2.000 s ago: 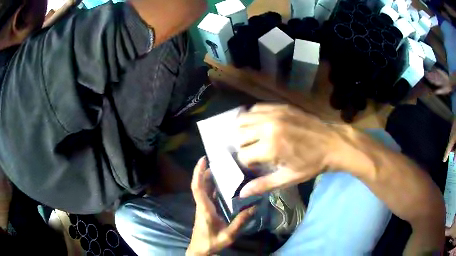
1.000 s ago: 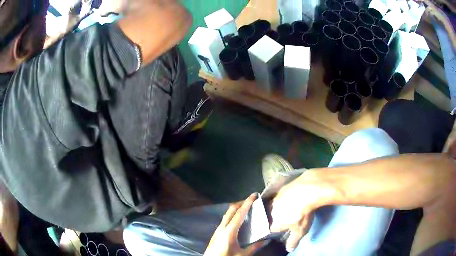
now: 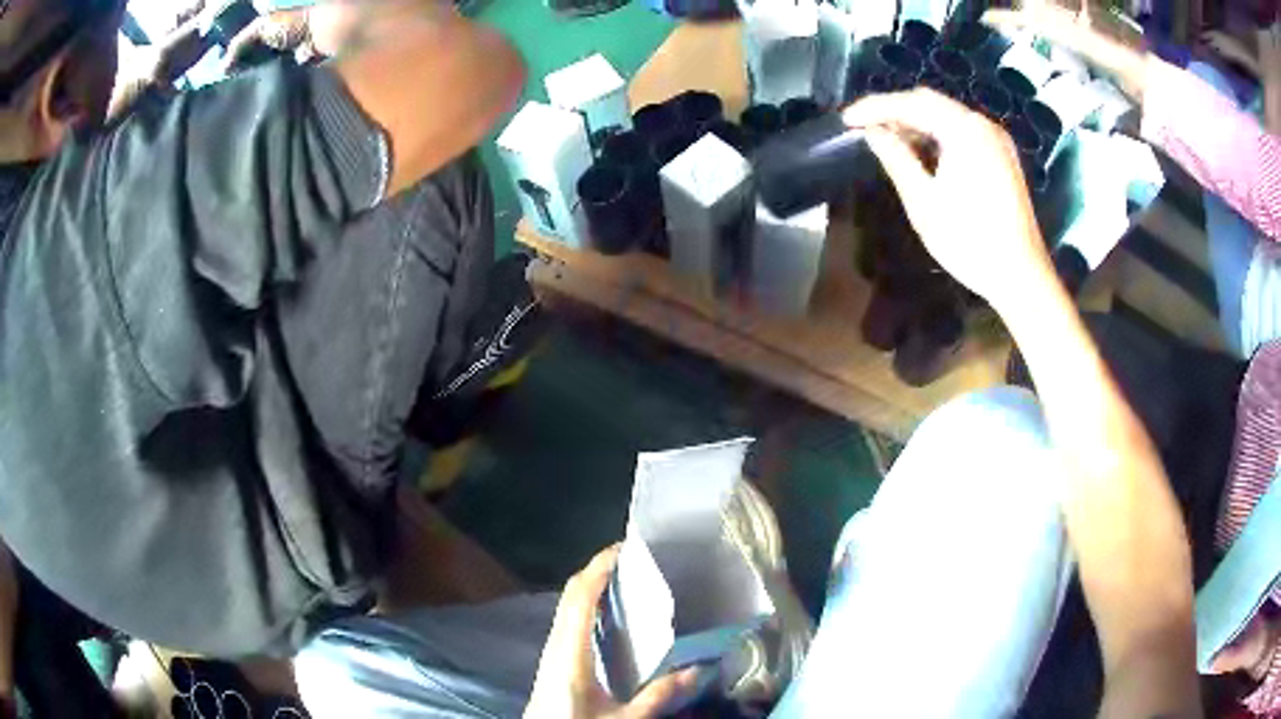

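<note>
My left hand [image 3: 597,653] holds an open retail box [image 3: 688,562] low in front of me, with its mouth up and its flaps spread. The inside that shows is pale and no product is seen in it. My right hand [image 3: 927,162] is stretched out over the pallet, gripping a black cylinder [image 3: 808,166] that lies tilted above the standing boxes. More black cylinders [image 3: 934,337] stand in a cluster under and beyond my right hand.
White boxes [image 3: 707,183] stand along the edge of the cardboard-covered pallet [image 3: 703,316]. A person in a dark shirt [image 3: 155,351] sits close on the left. Another person's pink sleeve [image 3: 1208,141] reaches in at the right. My knee [image 3: 955,520] is below the pallet edge.
My right hand has left the box and moved up and forward to the pallet, where it now grips a black cylinder. The box in my left hand now shows its open mouth.
</note>
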